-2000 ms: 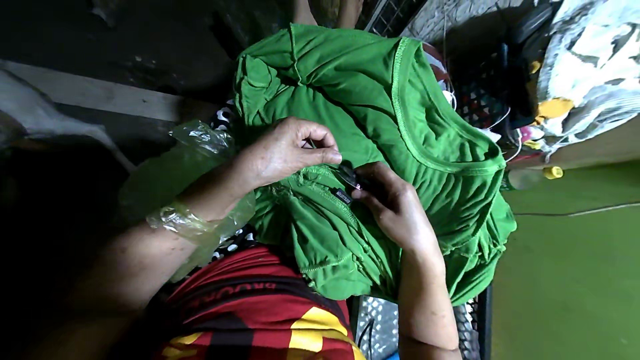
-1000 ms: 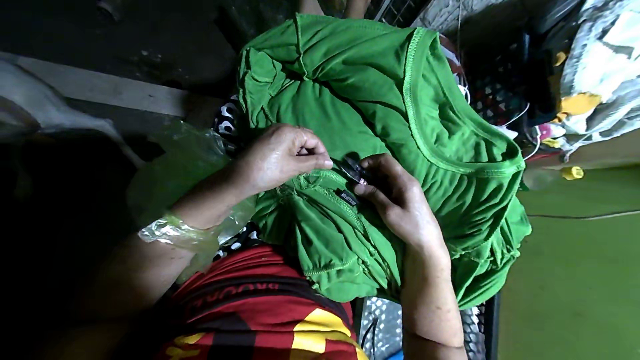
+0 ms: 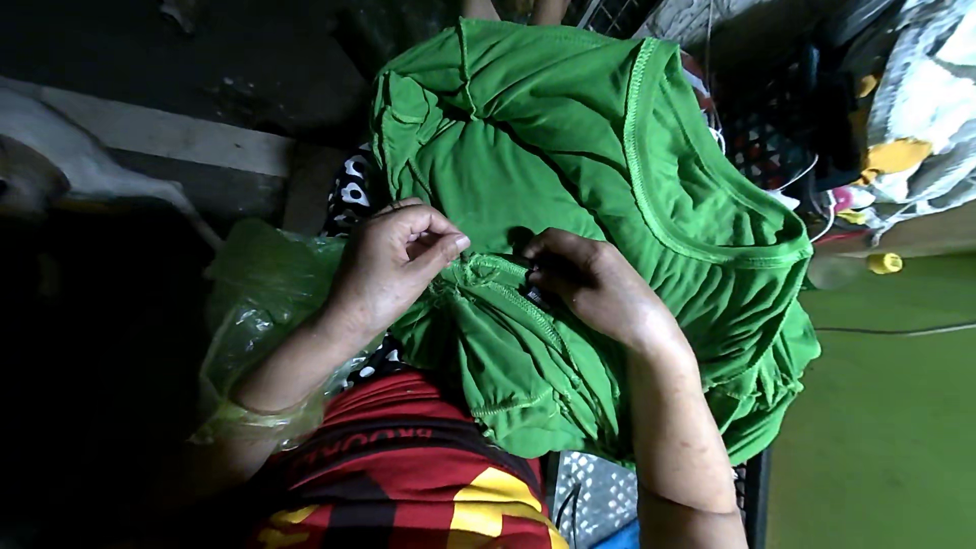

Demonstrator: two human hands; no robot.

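A green knit garment [image 3: 518,175] with overlocked seams lies bunched across my lap. My left hand [image 3: 404,263] is at its gathered seam, thumb and forefinger pinched together; whether thread or cloth is between them is too small to tell. My right hand [image 3: 598,286] lies over the same seam, a little to the right, its fingers curled around something dark that is mostly hidden. A small black label [image 3: 536,296] shows beside those fingers. A translucent green plastic bag [image 3: 263,305] hangs around my left forearm.
A white animal [image 3: 99,156], partly seen, is at the far left. At the upper right are a white sack [image 3: 930,69] and mixed items, with a yellow cap [image 3: 884,264] below them. A green wall [image 3: 892,412] with a dark cord [image 3: 900,331] stands at the right.
The dark tool seen between my hands earlier is now mostly hidden under my right hand. My right fingers have curled over it, and a wider gap shows between my hands.
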